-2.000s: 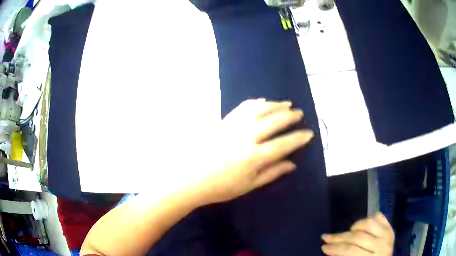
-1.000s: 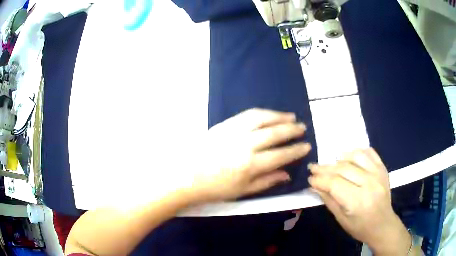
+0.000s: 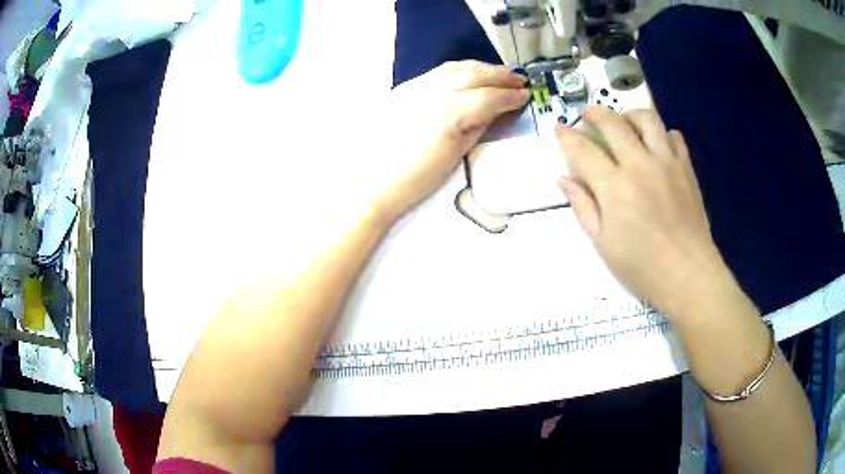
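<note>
The white sewing machine head (image 3: 556, 37) stands at the top, with its yellow-marked presser foot (image 3: 542, 94) low over the bed. Navy cloth (image 3: 440, 32) lies behind and left of the foot. My left hand (image 3: 477, 106) reaches the left side of the foot, fingertips at the cloth's near end; whether it grips is hidden. My right hand (image 3: 639, 185) is over the machine bed (image 3: 519, 171), fingers bent, fingertips just right of the foot by a small dark thing I cannot identify.
A long navy panel (image 3: 120, 213) lies along the left edge; a wider one (image 3: 750, 157) lies at the right. A bright blue rounded object (image 3: 270, 37) lies at the back left. The printed table ruler (image 3: 482, 352) runs along the front edge. A blue basket (image 3: 815, 370) is below right.
The navy cloth has moved away from me past the foot, uncovering the bed corner and ruler. Both hands have moved forward to the foot. More of the blue object shows.
</note>
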